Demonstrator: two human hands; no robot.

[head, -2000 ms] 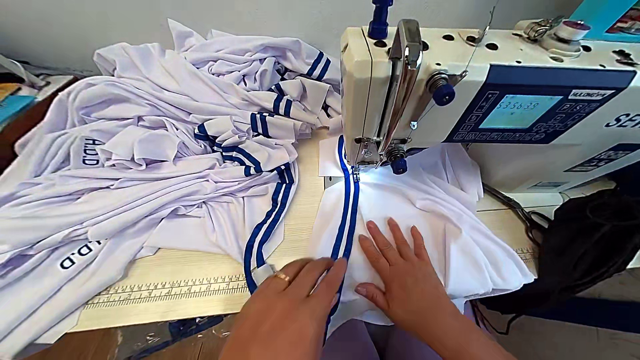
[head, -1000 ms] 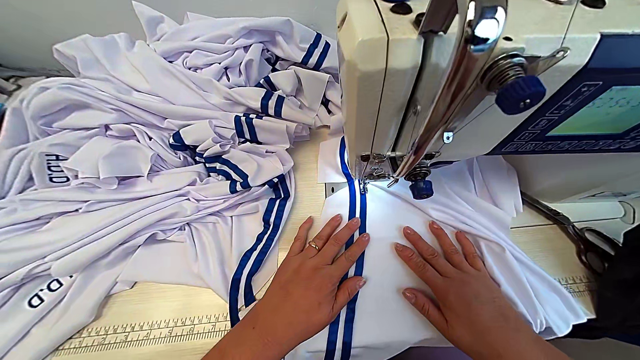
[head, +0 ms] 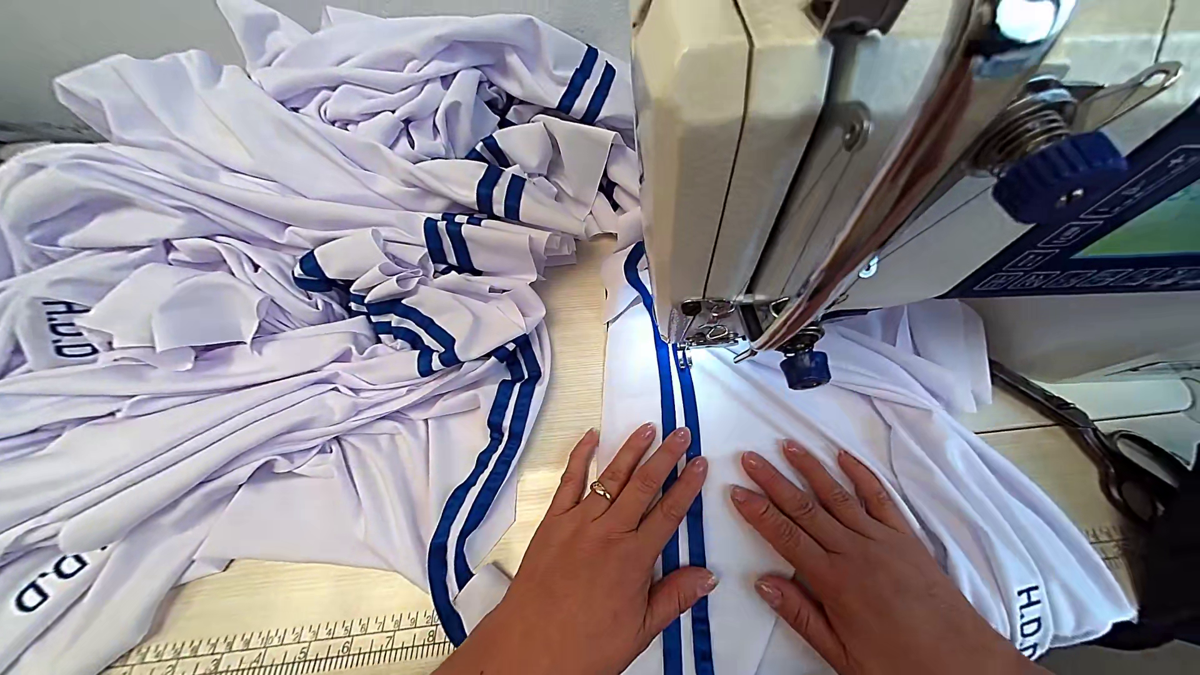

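Observation:
White fabric (head: 750, 403) with two blue stripes lies under the presser foot (head: 684, 356) of a sewing machine (head: 731, 159), whose lamp lights the stitching spot. My left hand (head: 609, 534), with a ring on one finger, rests flat across the blue stripes (head: 696, 525), below the foot. To the right of the stripes, my right hand (head: 834, 544) lies flat on the white cloth with its fingers spread. Neither hand grips the cloth. The needle tip is too small to make out clearly.
A heap of white garments (head: 234, 216) with blue stripes and dark lettering covers the left side. Dark-handled scissors (head: 1087, 422) lie at the right beside a black cloth (head: 1172, 553). A printed ruler scale (head: 319, 642) runs along the table's front.
The view has moved nearer to the machine. My left hand, low at the stripe's edge two seconds ago, now lies over the stripes with its fingers spread. My right hand stays flat on the cloth.

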